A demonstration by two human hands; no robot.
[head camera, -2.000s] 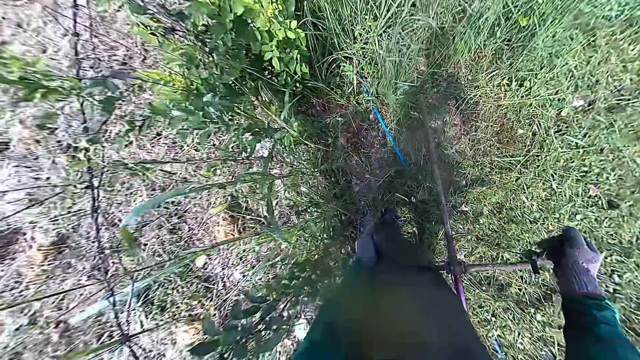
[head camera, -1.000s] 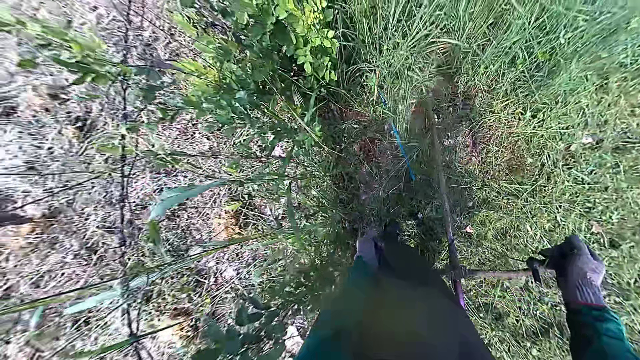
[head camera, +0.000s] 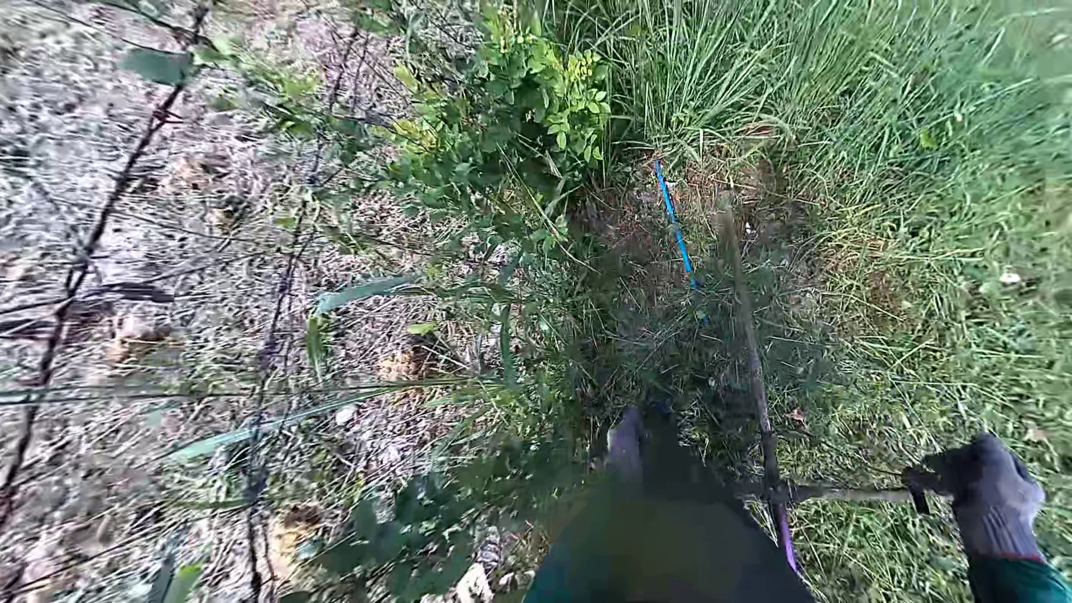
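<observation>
My right hand [head camera: 992, 486], in a grey work glove, is closed around the grip of a side handle [head camera: 854, 494] at the lower right. That handle joins the long shaft [head camera: 756, 377] of what looks like a brush cutter, which runs up the view; its far end is blurred among cut grass. My left hand [head camera: 625, 440], also seemingly gloved, shows only in part beside the dark clothing at the bottom centre. What it holds is hidden. A blue pipe or hose [head camera: 674, 222] lies on the ground left of the shaft.
A leafy shrub [head camera: 544, 100] stands at the upper centre, left of tall grass [head camera: 754, 59]. Thin dark stems [head camera: 92, 234] and long blades rise over dry litter on the left. Short grass [head camera: 921, 368] covers the right side. A pale stone [head camera: 473, 584] lies at the bottom.
More of the blue pipe shows now, with bare, brownish ground around its upper part. The view has shifted a little. My right hand keeps its hold on the handle.
</observation>
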